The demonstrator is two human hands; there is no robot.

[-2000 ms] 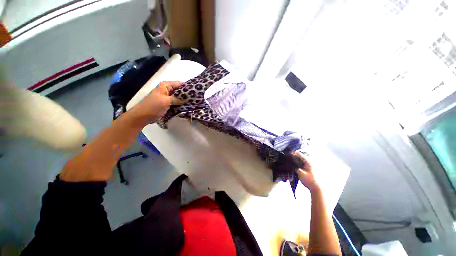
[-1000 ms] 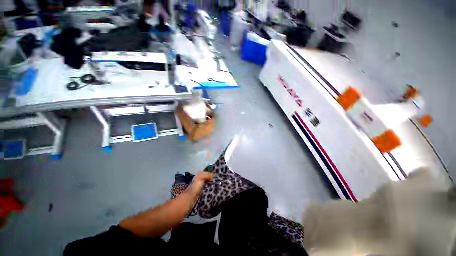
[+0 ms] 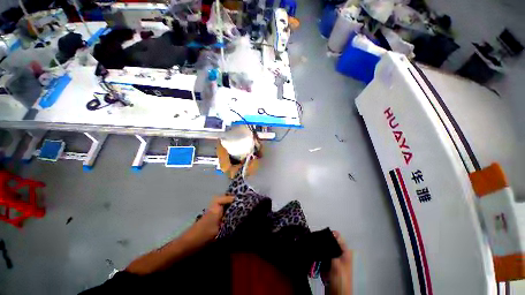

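Observation:
The leopard-print garment [image 3: 244, 205] hangs between my two hands in front of my body, bunched, with a dark part towards the right. My left hand [image 3: 214, 214] is closed on its left upper edge. My right hand [image 3: 341, 259] is at the right, at the dark end of the bundle, and holds it. The fingers of my right hand are partly hidden by the dark cloth. The lower part of the garment merges with my dark clothing.
White sewing tables [image 3: 155, 109] with machines and dark cloth stand ahead left. A cardboard box [image 3: 230, 164] with white contents is at their near end. A long white HUAYA machine [image 3: 403, 173] is at the right. A red stool [image 3: 20, 196] is at the far left.
The pressing table from two seconds ago is out of view; the view has turned to the sewing tables. My right hand, out of view one second ago, shows again at the garment's right end.

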